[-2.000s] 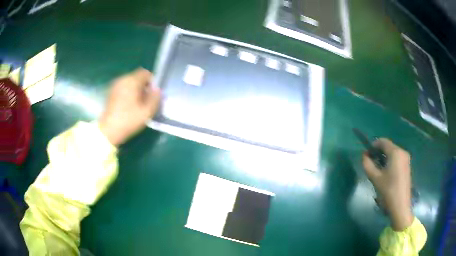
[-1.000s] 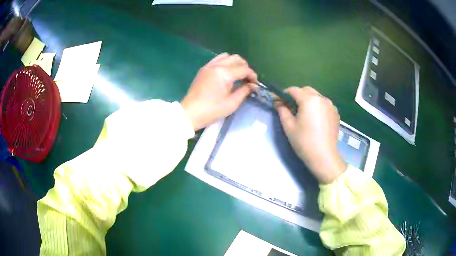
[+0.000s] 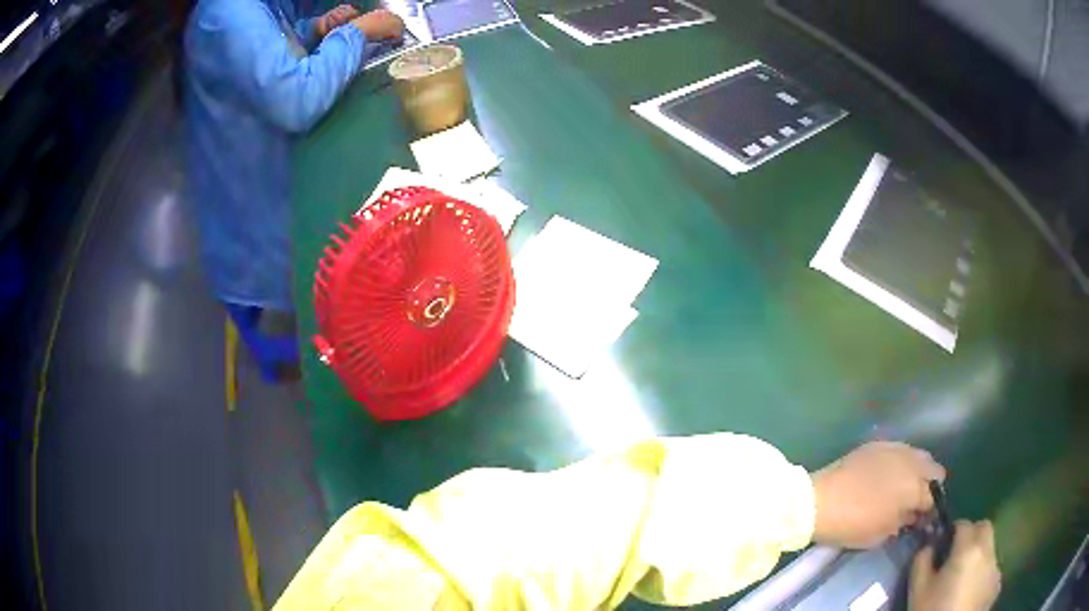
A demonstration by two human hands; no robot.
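A dark grey tablet back cover [image 3: 836, 575] lies on its white sheet at the bottom right, cut off by the lower edge. My left hand [image 3: 878, 495] is at the cover's far edge with its fingers curled; whether it holds a small piece is hidden. My right hand [image 3: 959, 571] is beside it, partly cut off, and holds the slim black tweezers [image 3: 942, 525] close to my left fingertips. The yellow sleeve of my left arm crosses the bottom of the view.
A red fan [image 3: 418, 304] stands at centre left, beside cream and white cards [image 3: 579, 281]. A brown tub [image 3: 432, 90] is behind it. More covers on white sheets [image 3: 746, 113] lie at the back right. A person in blue [image 3: 251, 155] works at the upper left.
The view has swung left, so the cover and both hands now show at the bottom right. The person in blue and the tub have come into view. Both hands remain together at the cover's edge.
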